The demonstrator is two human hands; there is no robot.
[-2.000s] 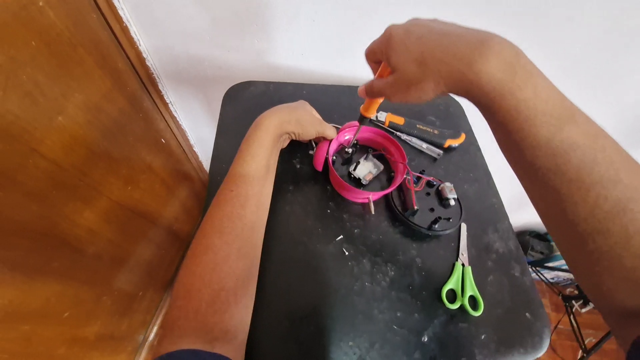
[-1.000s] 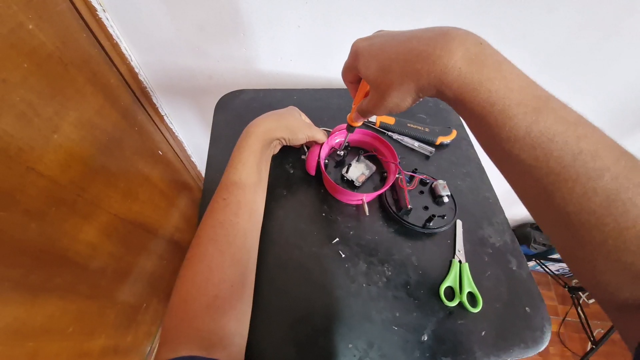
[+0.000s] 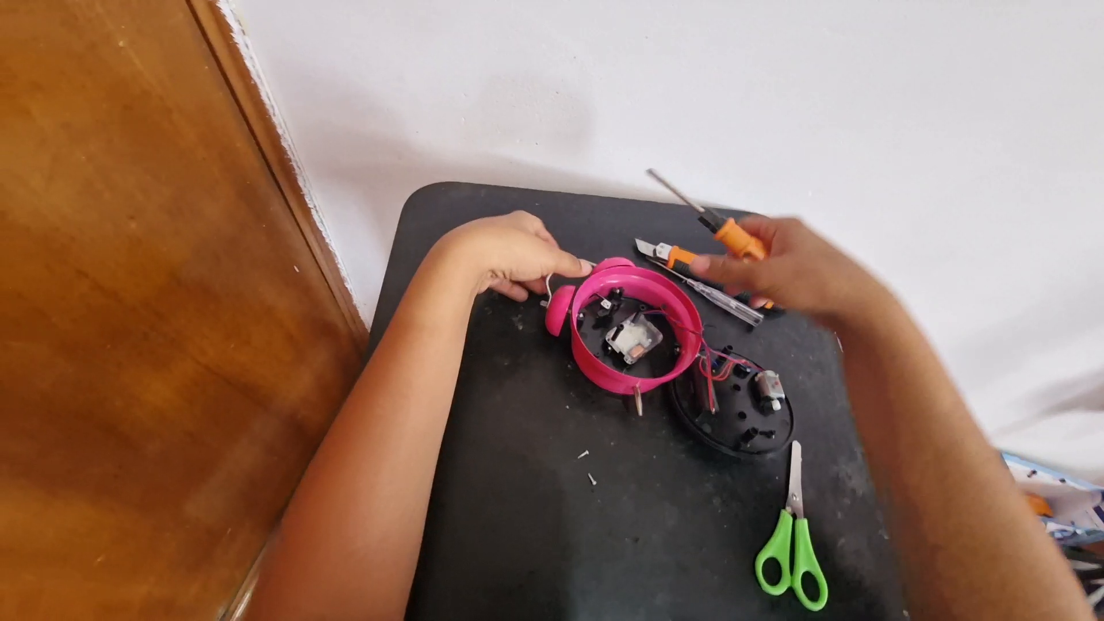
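Observation:
A pink twin-bell alarm clock housing (image 3: 593, 366) lies open on the black table, with a clear and white clock movement (image 3: 634, 336) inside. My left hand (image 3: 509, 259) is at its top left, the fingers around the handle near the bells. My right hand (image 3: 785, 267) holds an orange-handled screwdriver (image 3: 737, 237), its shaft pointing up and left, off the clock. Pink and red wires run from the housing to a round black back cover (image 3: 733, 423), which bears a small metal motor (image 3: 769, 388). Two small screws (image 3: 592, 479) lie in front of the housing.
Behind the clock lie an orange and black utility knife (image 3: 681, 257), its blade showing, and a clear-handled screwdriver (image 3: 724, 302). Green-handled scissors (image 3: 792, 552) rest on the table (image 3: 500, 526) at the front right. A wooden door (image 3: 164, 302) stands close on the left, a white wall behind.
My right hand has lifted the orange-handled screwdriver out of the housing and moved it right, and its shaft now points up. My left hand stays at the bell end.

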